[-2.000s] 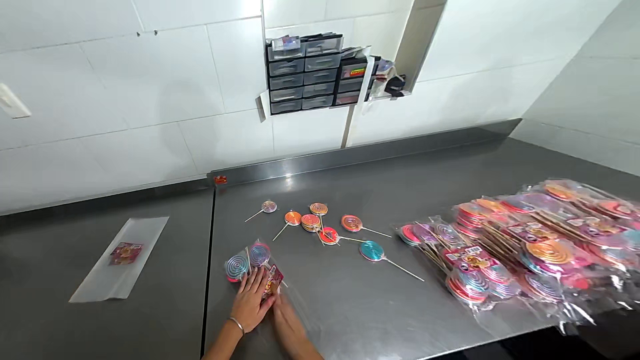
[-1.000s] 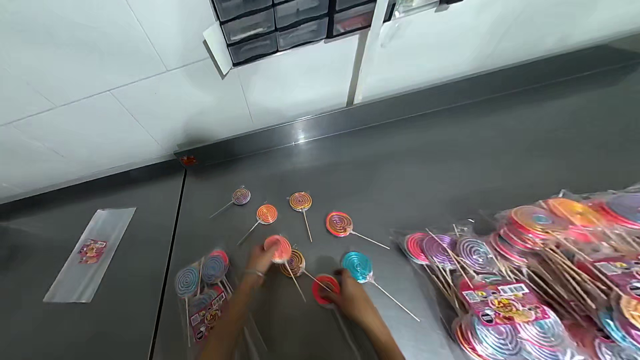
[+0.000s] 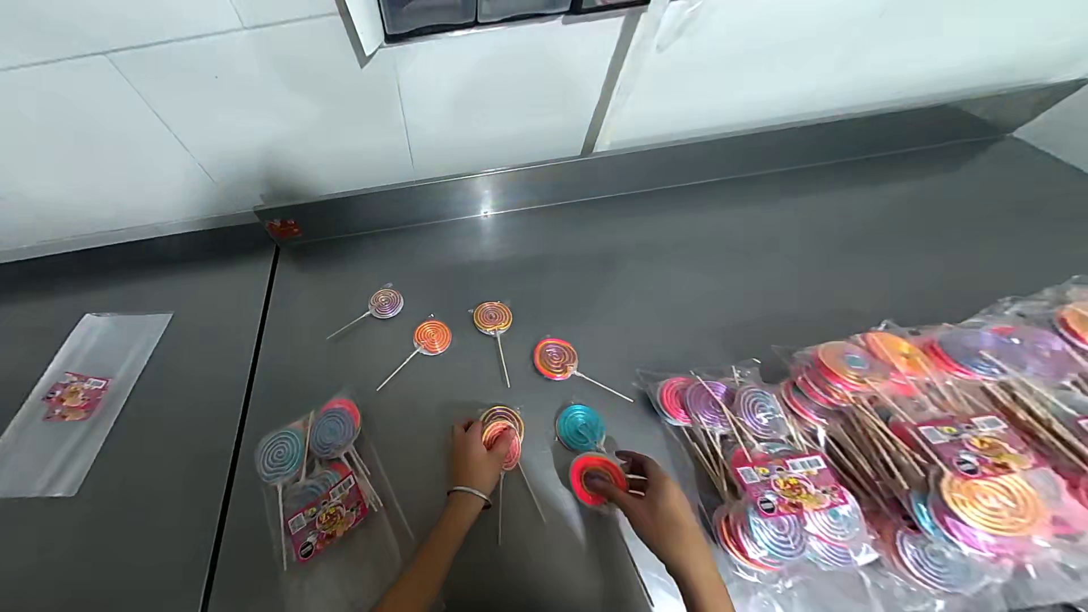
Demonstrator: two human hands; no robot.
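My left hand [image 3: 478, 459], with a bracelet at the wrist, has its fingers on a pink-red swirl lollipop [image 3: 503, 448] that overlaps an orange-brown one. My right hand [image 3: 650, 501] grips a red swirl lollipop [image 3: 595, 478] just below a teal lollipop [image 3: 580, 427]. Beyond the hands lie a purple lollipop [image 3: 386, 303], an orange one [image 3: 433, 337], a yellow-orange one [image 3: 492, 318] and a red-purple one [image 3: 555, 359]. Left of my left hand rests a clear bag of lollipops [image 3: 280, 456] with a printed pink label [image 3: 328, 517].
Many bagged lollipops [image 3: 799, 484] are heaped on the right of the grey metal table [image 3: 680, 255]. A flat clear bag [image 3: 119, 357] with a pink label lies at the left, past the table seam. A raised metal edge runs along the tiled wall, below drawers.
My hands have moved right from the bag of lollipops to the loose ones. The pink-red lollipop now overlaps the orange-brown one, and the red one is closer to the teal one.
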